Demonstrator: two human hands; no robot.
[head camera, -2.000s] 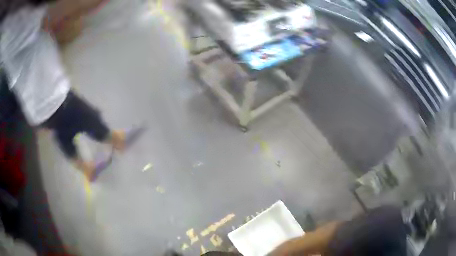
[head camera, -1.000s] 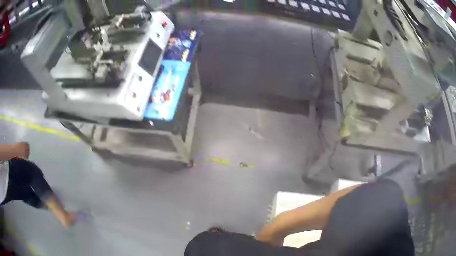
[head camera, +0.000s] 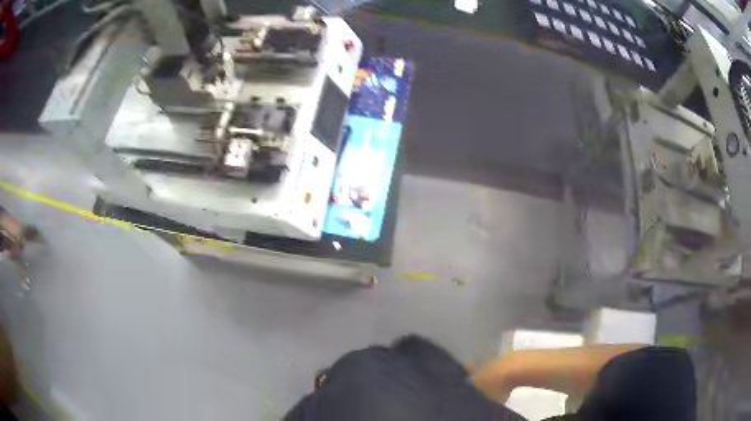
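Note:
Neither of my hands can be made out. A bare limb (head camera: 552, 370) and dark cloth (head camera: 395, 382) show at the bottom edge; no hand is visible on them. Nearest ahead, a grey-white benchtop machine (head camera: 222, 201) with metal fixtures, a small dark screen and a red button stands on a wheeled metal table (head camera: 280, 261). A blue printed sheet (head camera: 366, 164) lies on the table along the machine's right side.
White boxes or lids (head camera: 622, 326) are low at the right, beside the limb. Another machine frame (head camera: 683, 205) stands at the right. Rows of small pale pieces (head camera: 593, 29) lie on a dark surface at the top. A yellow line (head camera: 58, 203) crosses the grey floor. Blurred skin-toned shapes touch the left edge.
The view has swung right, then the machine has shifted right and grown larger in it. The person at the left has almost left the picture. The white boxes have moved toward the right.

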